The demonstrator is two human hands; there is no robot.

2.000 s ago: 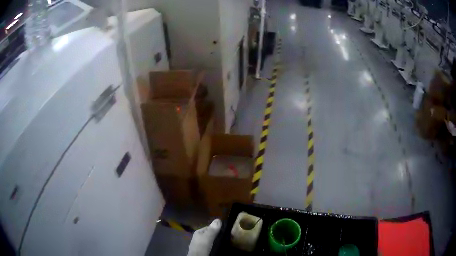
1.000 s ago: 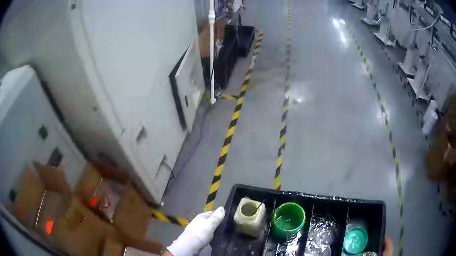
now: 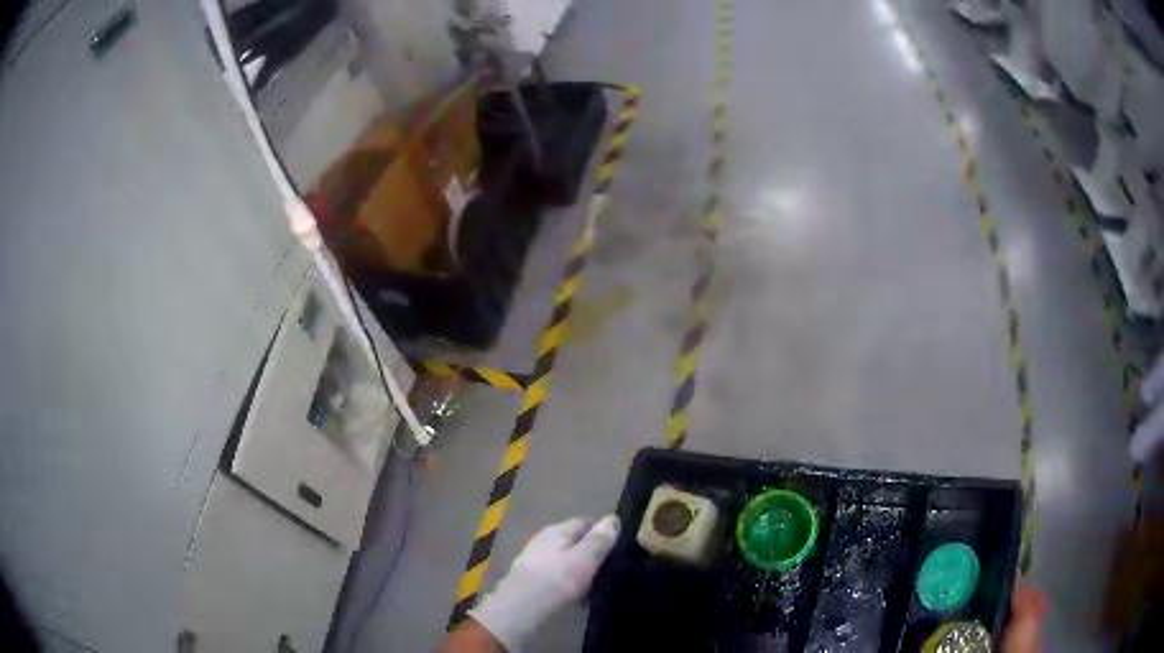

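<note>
A black divided tray [image 3: 868, 476] is held in front of me at the bottom of the view, its near side cut off by the picture's edge. My left hand [image 3: 552, 577], in a white glove, grips its left side. My right hand [image 3: 1025, 623], bare and mostly cut off, holds its right side. In the tray stand a squarish cream bottle [image 3: 696, 538] with an open neck, an open green pot [image 3: 776, 529], a round teal pot or lid [image 3: 948, 577] and a round yellowish jar [image 3: 960, 638] at the bottom edge.
White machine cabinets [image 3: 115, 332] with a white pole [image 3: 304, 220] stand at left. Beyond them are black bins [image 3: 472, 300] with brown cardboard [image 3: 406, 204]. Yellow-black tape [image 3: 511, 466] runs along the grey floor. Equipment [image 3: 1085, 153] lines the right side.
The cabinets and black bins have come nearer, and the cardboard boxes with orange-red caps have left the view at lower left. The tray sits further right and higher in the view; the yellowish jar now shows.
</note>
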